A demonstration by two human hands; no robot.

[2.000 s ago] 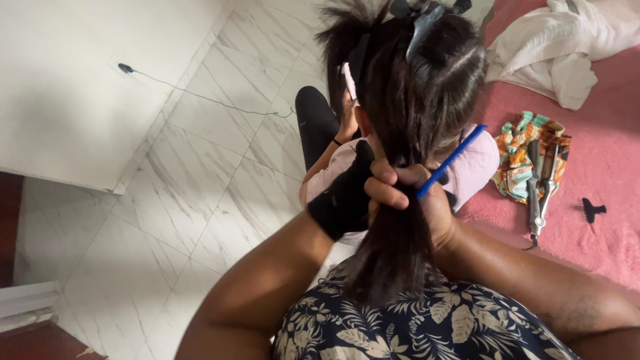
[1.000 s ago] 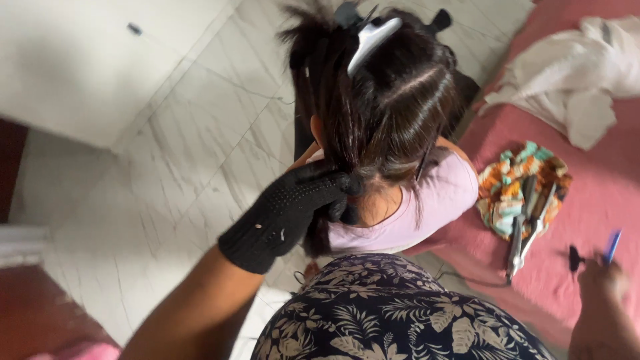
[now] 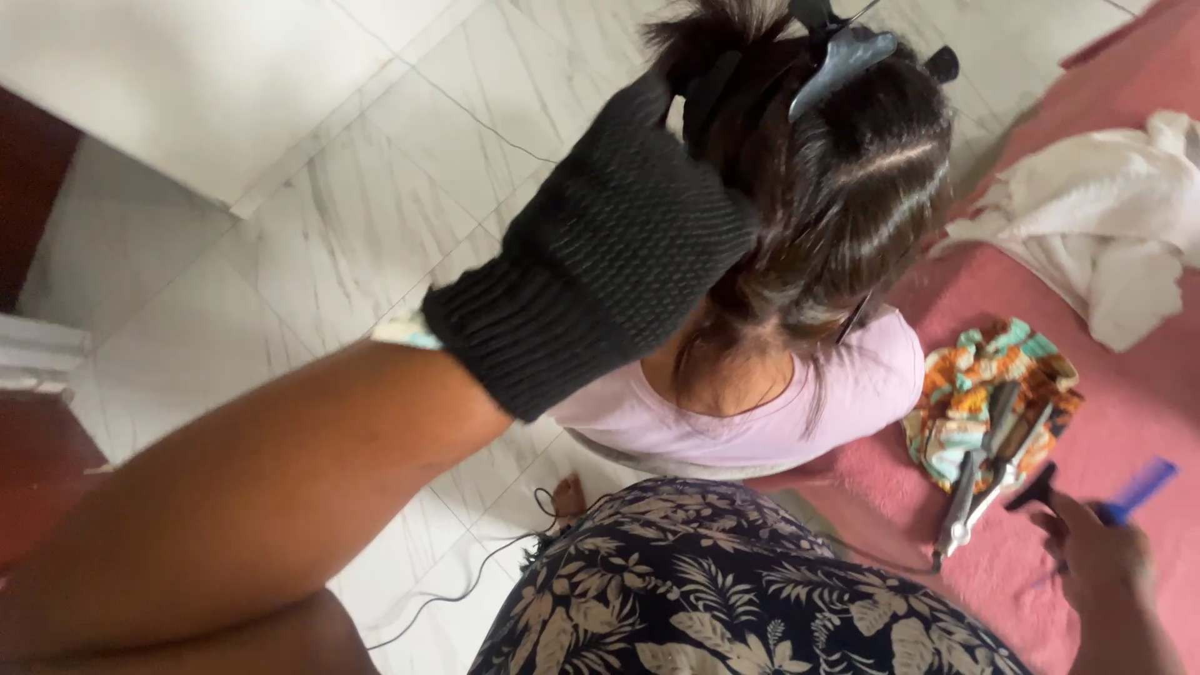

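My left hand [image 3: 619, 225], in a black knitted glove, lies against the dark hair [image 3: 872, 187] of a seated person in a pink shirt [image 3: 844, 384]. Its fingers are partly hidden in the hair, so their grip cannot be told. A grey hair claw clip [image 3: 844, 66] and black clips hold the hair on top. My right hand [image 3: 1106, 553] is bare, at the lower right over the pink cover, with a blue comb [image 3: 1144, 489] in it and its fingers on a black hair clip [image 3: 1033, 489]. A hair straightener [image 3: 984, 478] rests on a patterned cloth [image 3: 1017, 352] beside it.
A white cloth [image 3: 1097, 216] lies on the pink-covered surface [image 3: 1022, 286] at the right. Dark cords run from the straightener and across the marble-look floor [image 3: 375, 206]. A white panel [image 3: 187, 84] stands at the upper left.
Both hands were at the hair two seconds ago; my right hand has since moved to the pink cover with the blue comb. My gloved left hand has moved up along the hair.
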